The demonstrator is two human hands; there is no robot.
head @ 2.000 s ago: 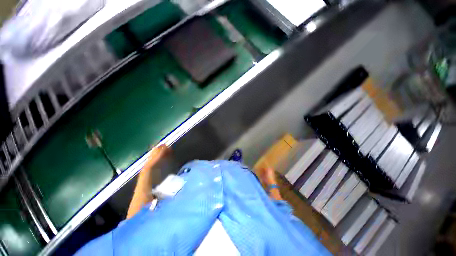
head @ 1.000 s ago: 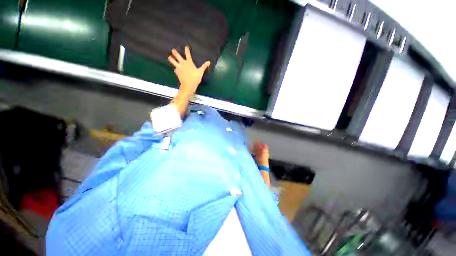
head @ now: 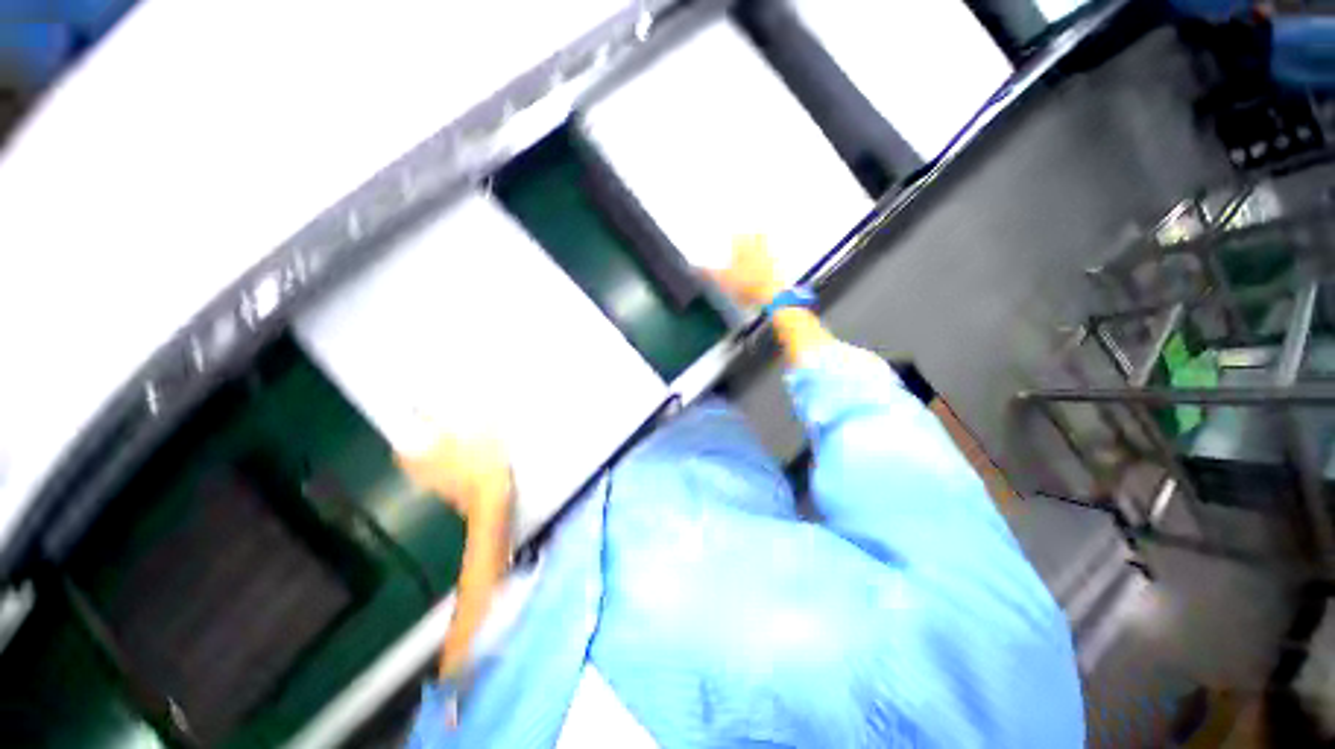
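A white-topped equipment unit (head: 491, 329) lies flat on the line in front of me. My left hand (head: 466, 471) is at its near left edge, fingers over the bright top; blur hides whether they grip. A second white-topped unit (head: 725, 139) lies further right, across a green gap. My right hand (head: 754, 274), with a blue wristband, is at that unit's near left corner; its fingers are blurred and its grip is unclear.
Green carrier board (head: 395, 534) shows around a dark flat pad (head: 234, 600) at the left. Another white unit (head: 908, 59) lies beyond. A white bench (head: 293, 132) runs behind the line. A metal rack cart (head: 1193, 395) stands at the right.
The view has turned right along the line. My left hand has gone from above the dark pad to a unit. My right hand has come up from my side to the second unit.
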